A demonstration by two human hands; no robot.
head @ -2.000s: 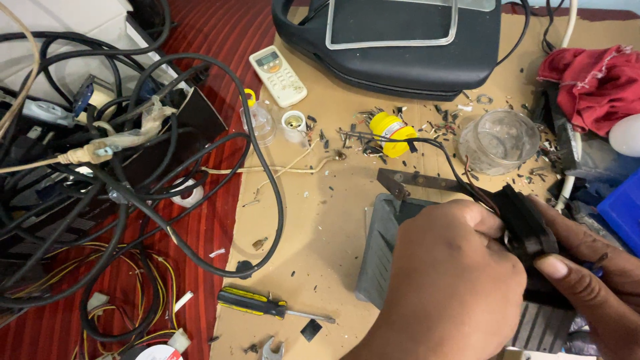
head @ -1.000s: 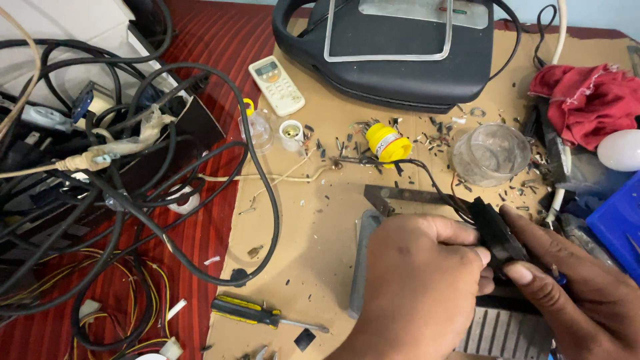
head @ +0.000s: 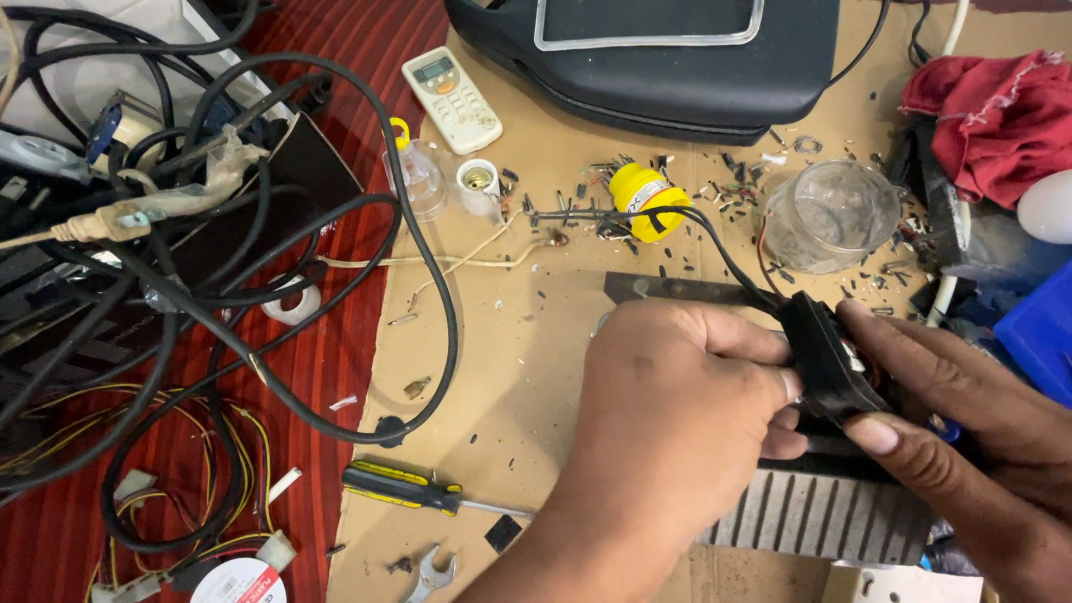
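Observation:
A small black plastic housing with black wires running out of its top is held between both hands. My left hand grips its left side, fingertips curled behind or under it. My right hand holds its right side, thumb on the lower edge and a finger along the upper edge. Beneath the hands lie a grey ribbed metal block and a flat dark metal bar. The black wires pass over a yellow round fitting. What the left fingertips touch is partly hidden.
On the cardboard lie a screwdriver, an open-end wrench, a remote control, a white lamp socket, a clear container and small scraps. Tangled black cables spread at left, a black case stands behind, a red cloth at right.
The black housing has been turned slightly between the hands, and the right fingers have shifted along it. Both hands keep hold of it.

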